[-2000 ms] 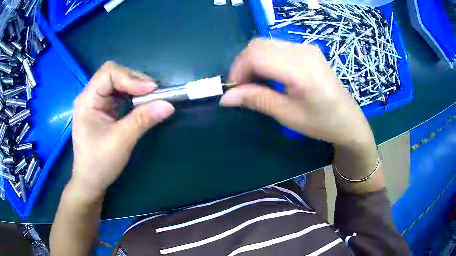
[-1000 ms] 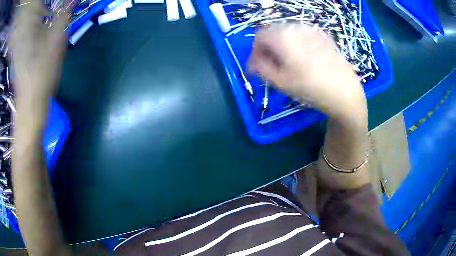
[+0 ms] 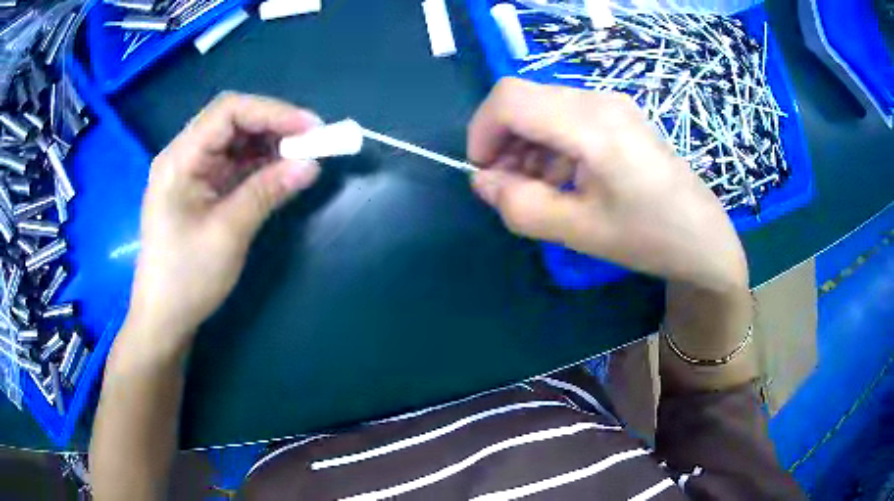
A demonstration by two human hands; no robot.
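Note:
My left hand (image 3: 211, 210) pinches a white plastic sleeve (image 3: 323, 142) between thumb and fingers, left of the middle. My right hand (image 3: 598, 176) pinches one end of a thin pale rod (image 3: 417, 152). The rod's other end is at the right end of the sleeve; whether it is inside cannot be told. The rod slopes down towards my right fingers, which hide its far end. No metal tube shows between the hands.
The right blue tray (image 3: 578, 269) holds many thin rods. The left blue tray (image 3: 108, 235) holds short silver tubes. A far blue tray (image 3: 113, 64) holds silver pieces. Loose white sleeves (image 3: 440, 27) lie along the far side of the green bench top (image 3: 392, 323).
Two seconds ago my hands held a metal tube and sleeve together. Then they parted, left to the left tray, right over the rod tray. Now they are back together with a sleeve and a rod.

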